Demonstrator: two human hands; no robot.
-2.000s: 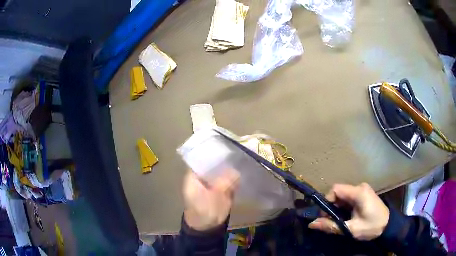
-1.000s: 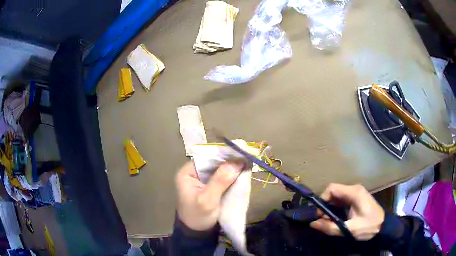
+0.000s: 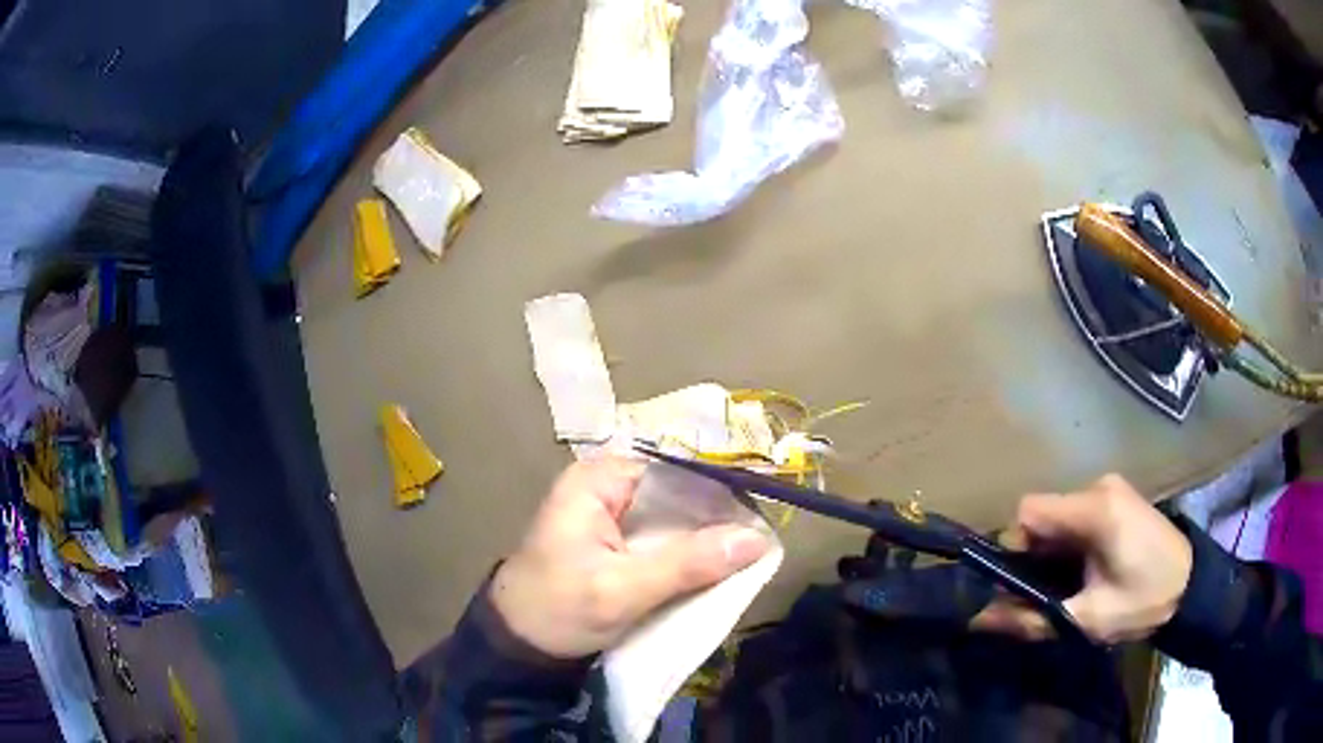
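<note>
My left hand (image 3: 617,566) holds an off-white cuff piece (image 3: 679,624) between thumb and fingers, its lower end hanging toward my body. My right hand (image 3: 1095,559) is in the handles of the black tailor's shears (image 3: 871,515). The blades point left and lie along the far edge of the held piece; whether they are parted is hard to tell. A pale cuff piece (image 3: 569,363) lies flat just beyond my left hand. More pale pieces (image 3: 689,418) and tangled yellow and white trimmings (image 3: 791,450) lie beyond the blades.
A cream stack (image 3: 621,70) and a clear plastic bag (image 3: 762,145) lie at the far side. Small pale pieces (image 3: 425,189) and mustard pieces (image 3: 374,247) lie left, another mustard group (image 3: 409,457) nearer. An iron (image 3: 1146,305) stands right. A dark bolster (image 3: 254,421) borders the left.
The held piece has been turned and lowered in my left hand, and its end now hangs toward my body. The right hand and shears have moved right and the blades lie flatter.
</note>
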